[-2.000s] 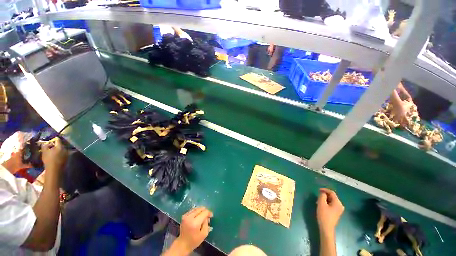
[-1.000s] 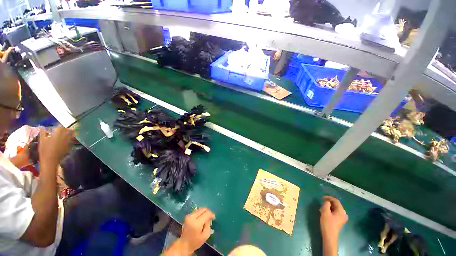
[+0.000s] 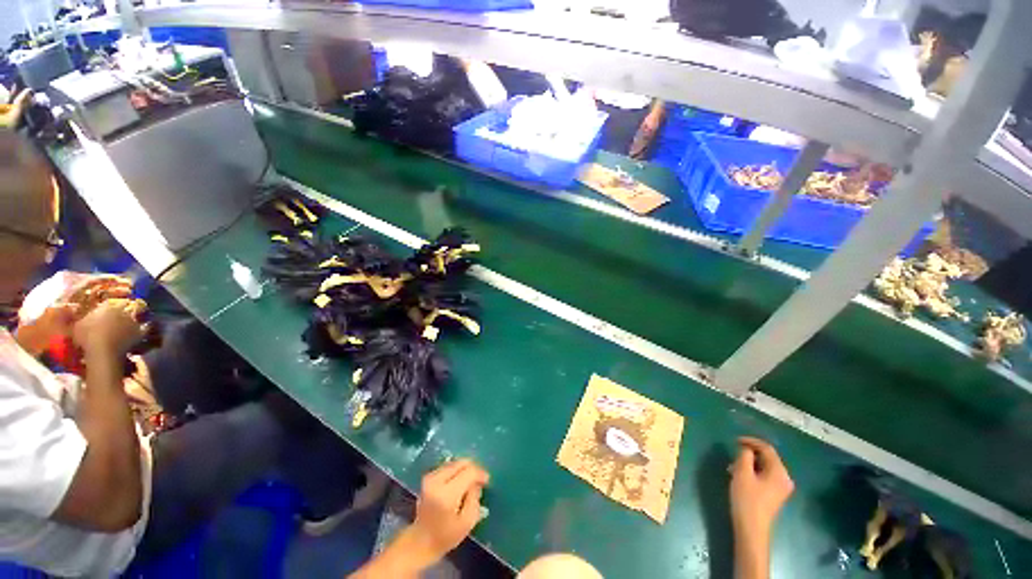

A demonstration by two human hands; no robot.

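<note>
The stained cardboard glue mat [image 3: 609,475] lies on the green bench between my hands, with a small whitish glue dish [image 3: 622,440] at its middle. My left hand [image 3: 452,500] rests at the bench's near edge, left of the mat, fingers curled; whether it holds something small cannot be told. My right hand [image 3: 760,480] is over the bench right of the mat, fingers curled, with no object visible in it. A heap of black figure parts with tan limbs [image 3: 379,300] lies to the left. More joined figure parts [image 3: 894,529] lie at the lower right.
A small white bottle [image 3: 246,279] stands near the left neighbour, a person in a white top [image 3: 45,452]. Across the green belt are a blue crate with white liner [image 3: 526,167], a blue crate of tan parts [image 3: 781,215] and a second cardboard. A grey metal post [image 3: 837,260] rises beyond the bench.
A blue crate with white contents has appeared across the belt since the first frame. The left neighbour's hands have moved. My hands have barely moved; the view has shifted slightly.
</note>
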